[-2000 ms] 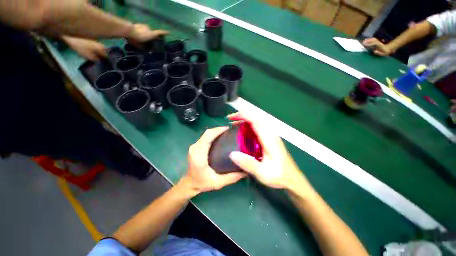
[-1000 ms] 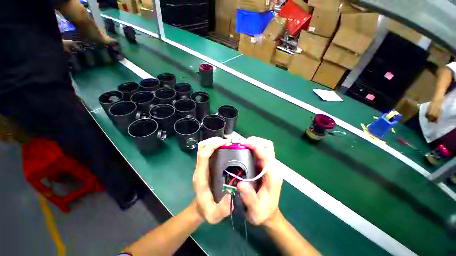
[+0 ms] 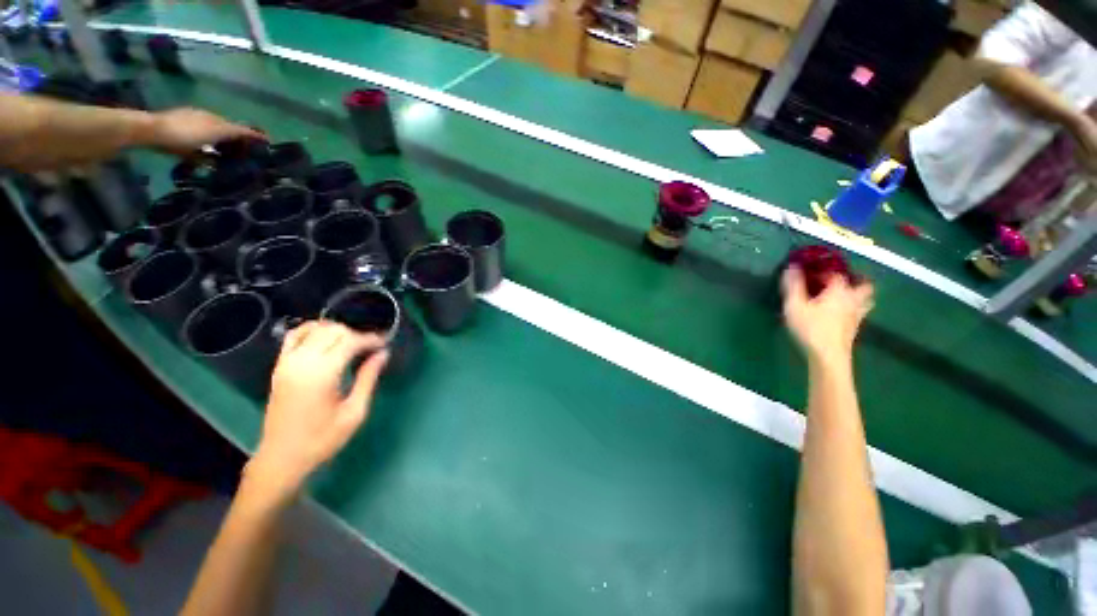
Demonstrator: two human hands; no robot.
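My right hand (image 3: 826, 307) is stretched out over the bench with its fingers around a magenta-rimmed part (image 3: 818, 265); the body below is mostly hidden and looks dark. My left hand (image 3: 315, 385) is at the front of a group of open black housings (image 3: 279, 267), fingers bent at the rim of one housing (image 3: 361, 313); whether it grips this housing is unclear. An inner unit (image 3: 676, 219) with a magenta flared ring and thin loose wires stands left of my right hand. A black housing with a magenta rim (image 3: 372, 122) stands upright behind the group.
Another person's hand (image 3: 199, 130) reaches over the far-left housings. A white strip (image 3: 638, 359) runs along the green bench (image 3: 541, 481). A blue-and-yellow dispenser (image 3: 869, 196), white paper (image 3: 725, 142) and metal post (image 3: 1041, 267) are further back. A red stool (image 3: 90, 505) is lower left.
My hands have parted from the magenta-rimmed black housing held between them. The right has moved far right, the left to the black housings. The view has shifted right.
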